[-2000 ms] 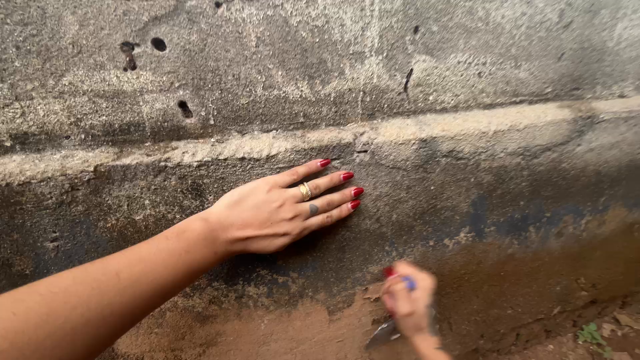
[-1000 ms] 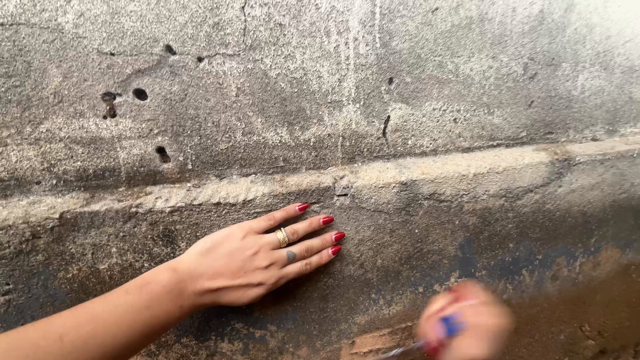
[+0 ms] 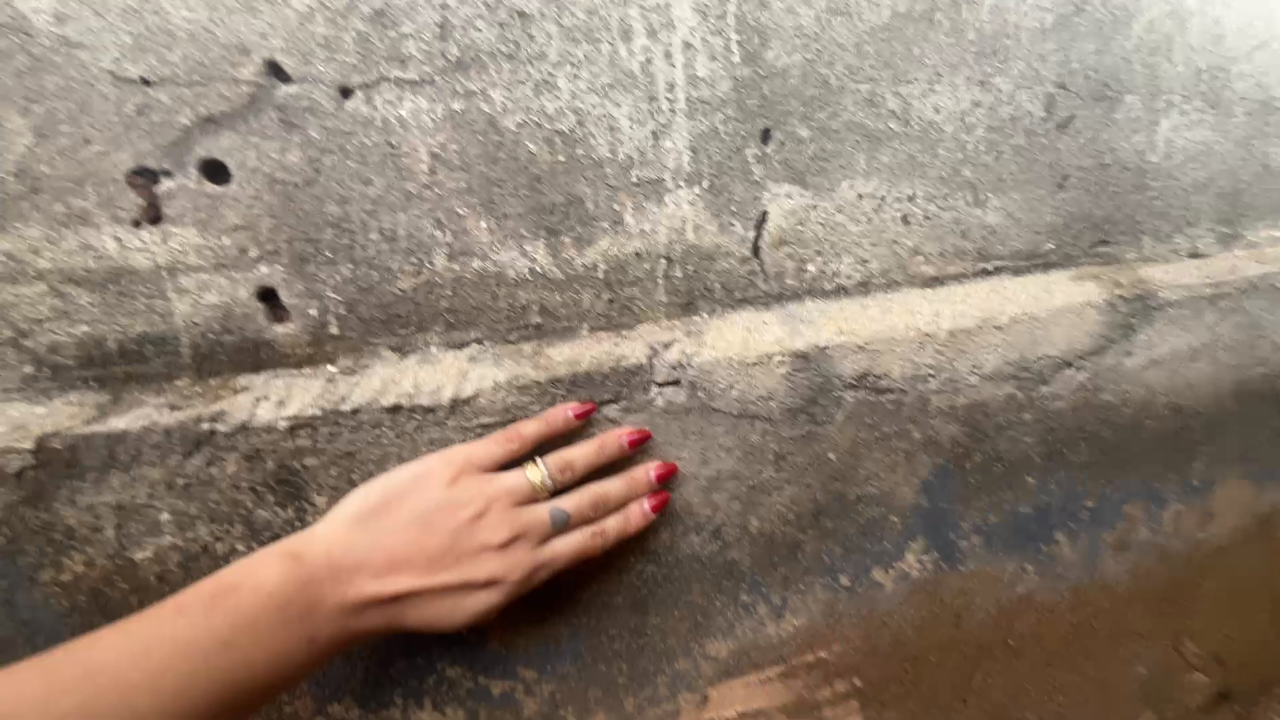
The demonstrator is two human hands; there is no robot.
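Note:
My left hand (image 3: 480, 520) lies flat, palm down, against the dark lower part of a rough concrete wall (image 3: 500, 200). It holds nothing; its fingers point right, a little apart, with red nails and a gold ring (image 3: 539, 476). The fingertips rest just below a pale raised ledge (image 3: 850, 325) that runs across the wall. My right hand is out of view. Near the bottom edge shows a lighter scraped patch (image 3: 780, 690) on the brown lower wall.
Small dark holes (image 3: 214, 171) and a short crack (image 3: 760, 240) mark the wall above the ledge. Bluish stains (image 3: 1000, 515) lie at the right, over a reddish-brown band (image 3: 1100, 640) along the bottom.
My right hand, blurred and holding something blue in the earlier frames, has left the view. My left hand stays flat on the wall.

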